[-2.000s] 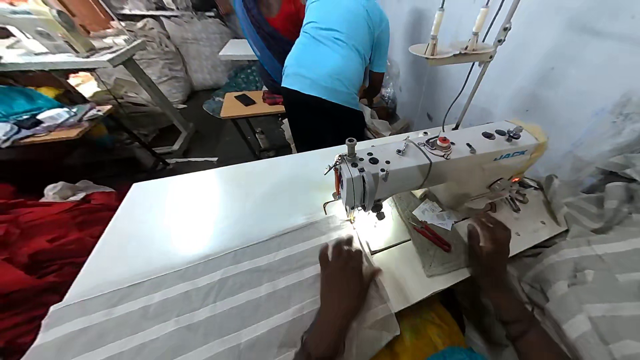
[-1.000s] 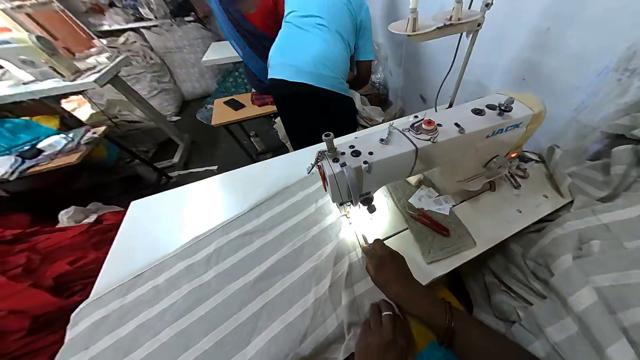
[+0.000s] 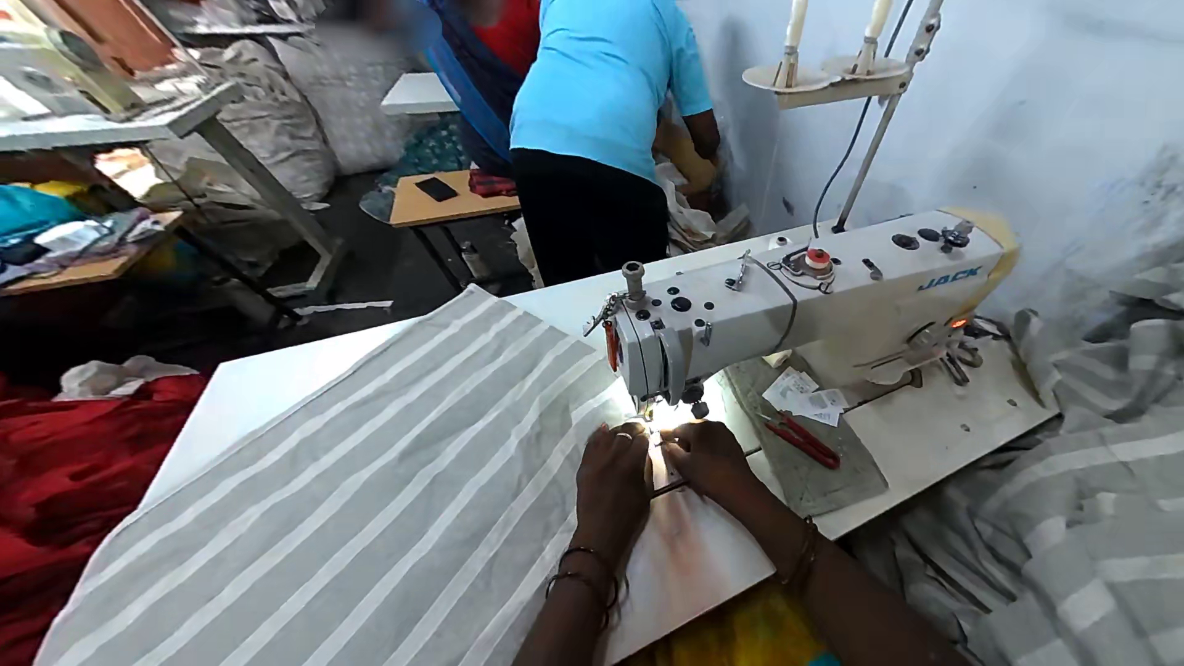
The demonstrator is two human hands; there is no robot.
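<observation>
A grey fabric with white stripes (image 3: 370, 472) spreads over the left side of the white sewing table (image 3: 277, 370). Its right edge reaches the lit needle area of a JACK sewing machine (image 3: 740, 305). My left hand (image 3: 612, 472) has its fingers on that edge, just in front of the presser foot. Close beside it, my right hand (image 3: 712, 458) pinches at the same spot; the bright light hides exactly what lies between its fingertips. Red-handled thread snips (image 3: 803, 439) and paper labels (image 3: 805, 396) lie on a grey cloth pad (image 3: 837, 486) right of my hands.
More striped fabric (image 3: 1091, 518) is heaped at the right. Red fabric (image 3: 102, 462) lies left of the table. A thread stand (image 3: 842, 83) rises behind the machine. Beyond the table a person in a blue shirt (image 3: 601, 92) bends near a small wooden table (image 3: 416, 203) bearing a phone (image 3: 436, 190).
Both hands have come together in front of the needle; a second ago the left was nearer the table's front edge. The striped fabric has shifted and now leaves more tabletop bare in front of the machine.
</observation>
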